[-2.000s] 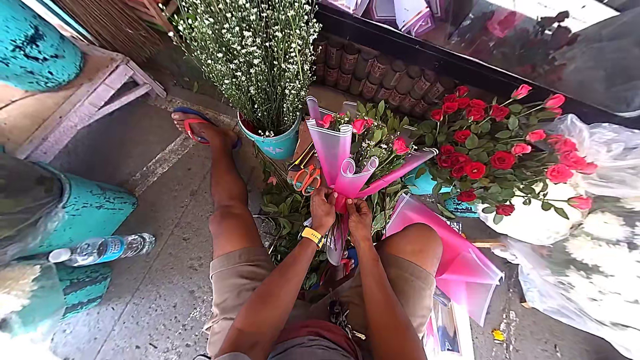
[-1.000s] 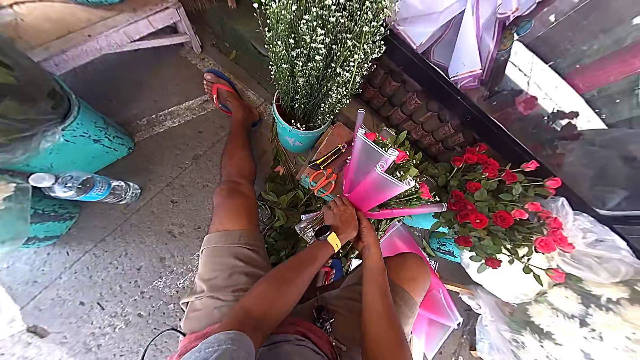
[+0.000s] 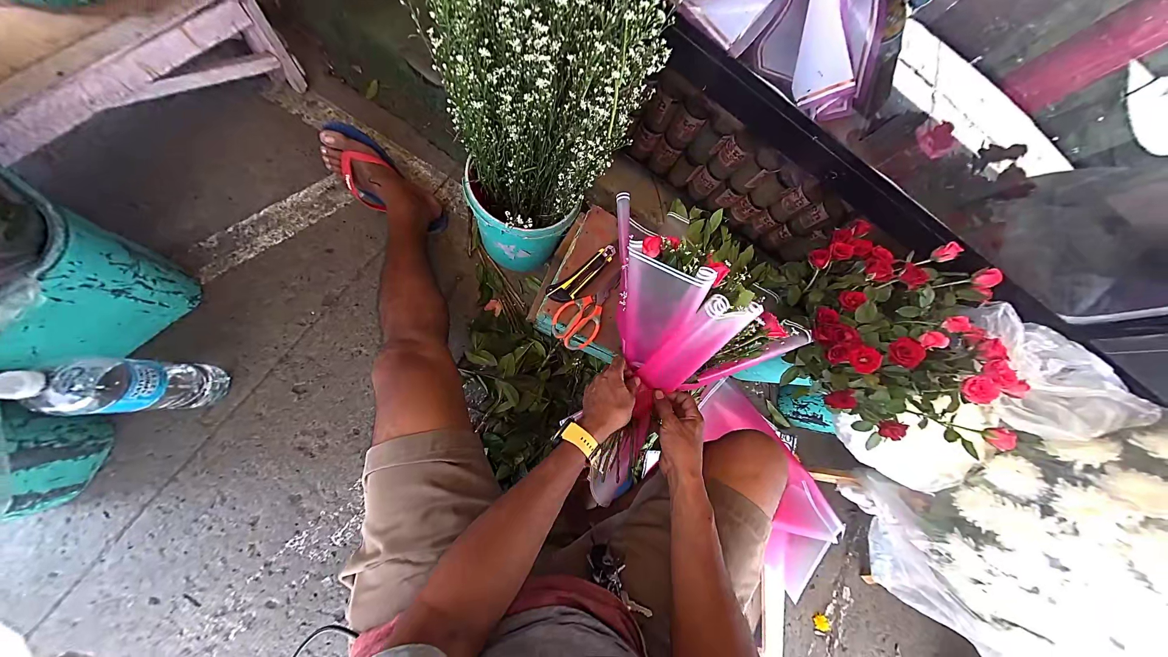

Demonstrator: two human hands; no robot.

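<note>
Between my knees stands a bouquet of red roses and leafy stems in pink and clear wrapping [image 3: 671, 319], its bloom end away from me. My left hand [image 3: 610, 399], below a yellow-faced watch band [image 3: 578, 440], grips the gathered neck of the wrapping from the left. My right hand [image 3: 679, 427] pinches the neck from the right, its fingertips close to the left ones. Bare stems stick out below both hands. Orange-handled scissors [image 3: 578, 321] and a yellow and black utility knife [image 3: 581, 274] lie on a board just left of the bouquet.
A teal bucket [image 3: 518, 245] of small white flowers stands ahead. Red roses [image 3: 905, 353] are at the right, beside plastic-wrapped white flowers [image 3: 1049, 538]. Pink wrapping sheets [image 3: 803, 520] lie by my right knee. Cut leaves [image 3: 520, 392] cover the ground between my legs. A water bottle [image 3: 128, 386] is at the left.
My hands were crossed closely at the bouquet's neck one second ago; now they are side by side, with the right hand's fingers in view. The view has shifted somewhat.
</note>
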